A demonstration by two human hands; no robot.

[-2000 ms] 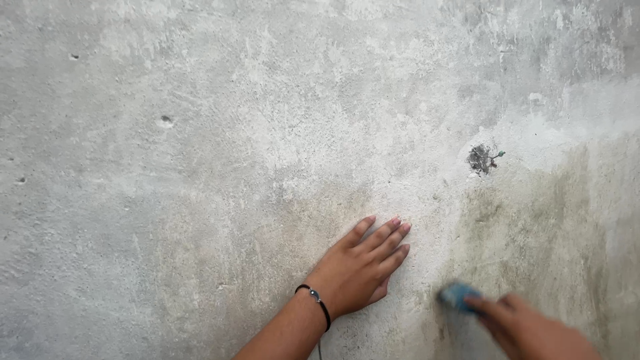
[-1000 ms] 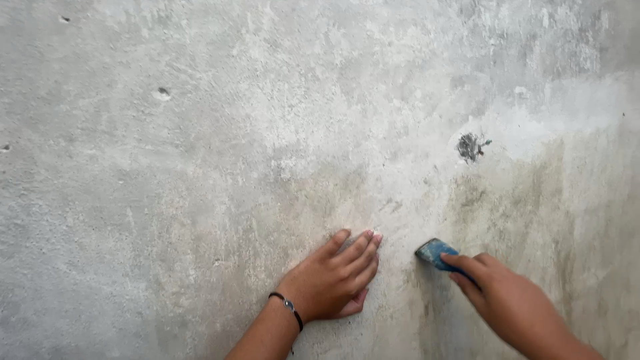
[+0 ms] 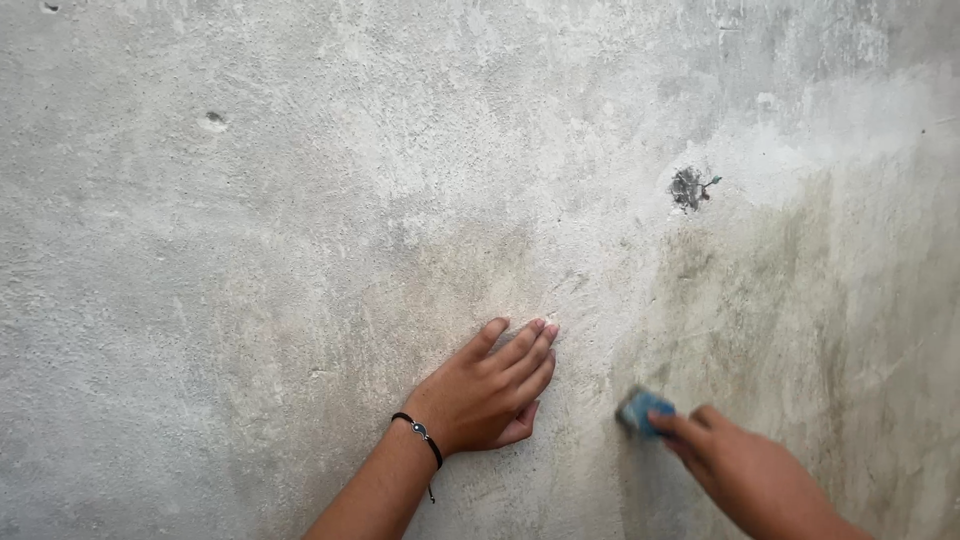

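My left hand (image 3: 487,390) rests with its palm side against a rough grey-white plastered wall (image 3: 315,247), holding nothing, fingers pointing up and to the right. A black cord bracelet (image 3: 420,431) circles that wrist. To its right, my right hand (image 3: 731,457) grips a small blue hand tool (image 3: 645,412), which looks like a scraper or brush. Its dark edge is at the wall, beside a brownish stained patch. The tool is blurred, so its exact kind cannot be told, and the fingers hide part of it.
Above the tool, a dark broken hole (image 3: 686,187) with short wire-like bits sticking out breaks the wall surface. A smaller pit (image 3: 215,118) lies at the upper left, another (image 3: 49,7) near the top corner. Brownish-green stains (image 3: 780,300) spread over the right side.
Over the last second the right hand and blue tool have moved down the wall. The left hand stays against the wall.
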